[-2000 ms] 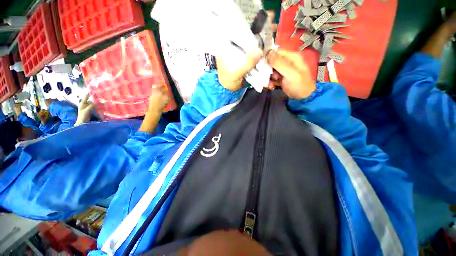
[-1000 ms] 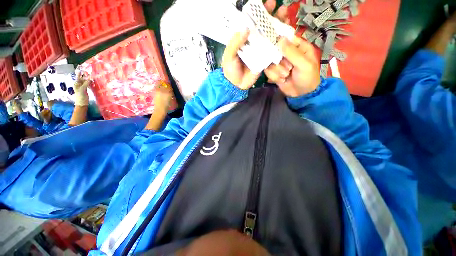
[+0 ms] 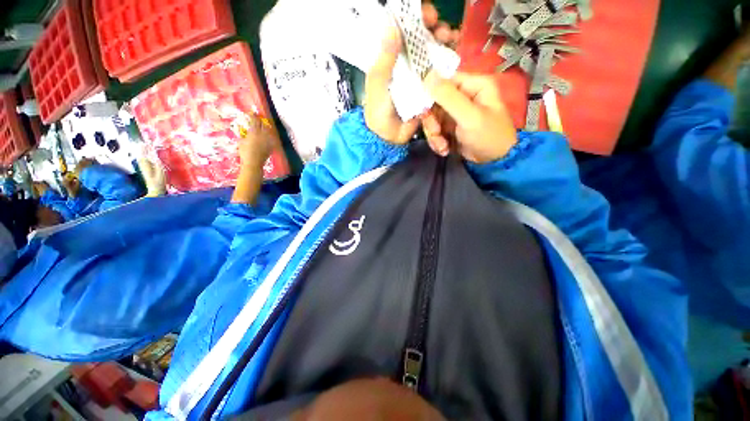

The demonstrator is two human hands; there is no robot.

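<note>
My left hand and my right hand are close together at the top centre. Between them are thin white pieces, held by both hands; one piece has a dotted, perforated look. A clear plastic bag with white pieces and dark printing lies left of my left hand. A heap of small grey strips lies on a red mat to the right. The fingertips of both hands are partly hidden by the white pieces.
A yellow-white strip lies at the red mat's near edge. Red pocketed trays are at upper left, one under clear film with a neighbour's hand over it. Another person's blue sleeve is at right. The bench is dark green.
The white pieces have closed from a wider spread into a narrower upright shape. My right hand has shifted slightly left and down. The neighbour's gloved hand has moved down and right.
</note>
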